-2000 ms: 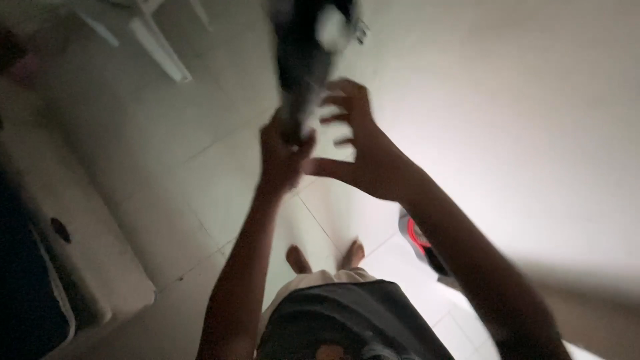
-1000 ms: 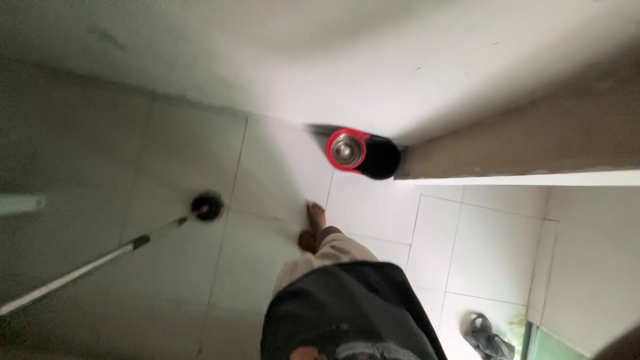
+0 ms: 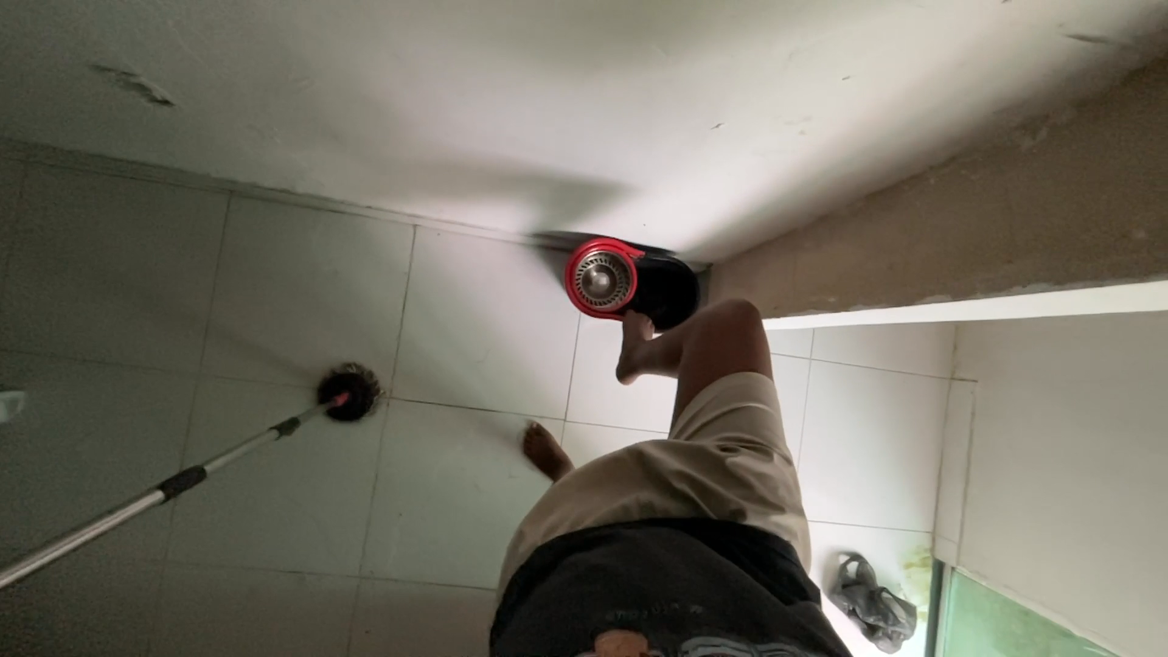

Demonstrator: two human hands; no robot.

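Neither of my hands shows in the head view. A spin mop rests with its dark round head on the tiled floor at the left, and its metal handle slants out past the left edge; whether a hand holds it is hidden. Against the wall stands a black mop bucket with a red rim and a metal spin basket. One bare foot is raised at the bucket's near rim; whether it touches cannot be told. The other foot is on the tiles.
A pale wall runs behind the bucket. To the right, a wall end with a white edge juts out beside the bucket. A dark plastic bag lies on the floor at the lower right, near a green panel.
Both hands, seen two seconds ago around a dark blurred object, are out of view. One foot has moved from the floor beside the other up to the bucket.
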